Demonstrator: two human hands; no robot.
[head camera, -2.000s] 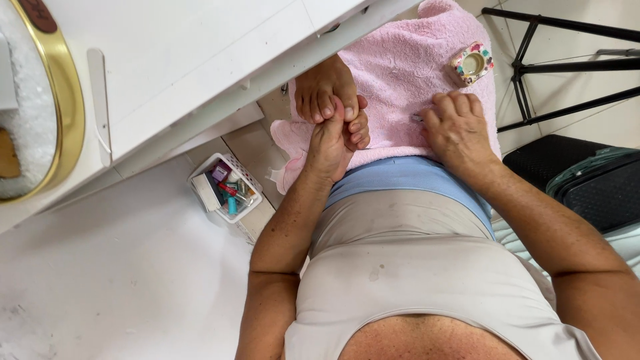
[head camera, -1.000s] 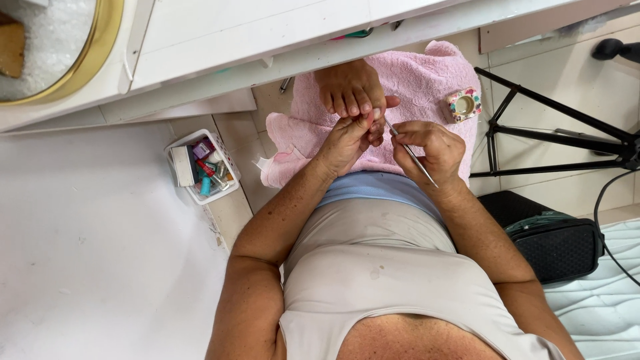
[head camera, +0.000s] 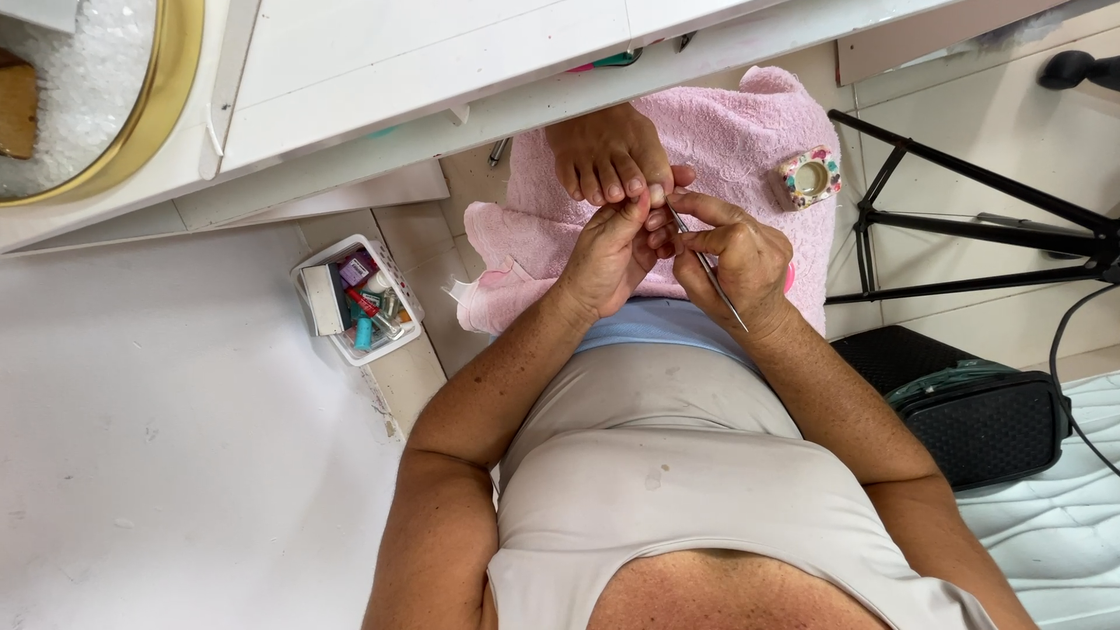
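Note:
Another person's bare foot (head camera: 612, 149) rests on a pink towel (head camera: 717, 122) spread over my lap. My left hand (head camera: 617, 254) grips the foot's big toe, with the thumb at its tip and the fingers beneath. In my right hand (head camera: 735, 249) is a thin metal nail tool (head camera: 719, 289), held like a pen, its upper end at the big toenail (head camera: 657, 194). The exact kind of tool cannot be told. A small square floral-patterned container (head camera: 807, 178) with a round opening sits on the towel to the right of the foot.
A white table (head camera: 394, 61) covers the upper left, its edge over the foot. A white plastic basket (head camera: 385, 350) of bottles stands below it. At the right are a black tripod stand (head camera: 989, 227), a black bin (head camera: 980, 429) and a cable. A gold-rimmed tray (head camera: 166, 96) holds white crystals.
My right hand lay on the towel two seconds ago; it has moved left to the toe, and the metal tool shows in it. My left hand stays at the toe. The view has shifted.

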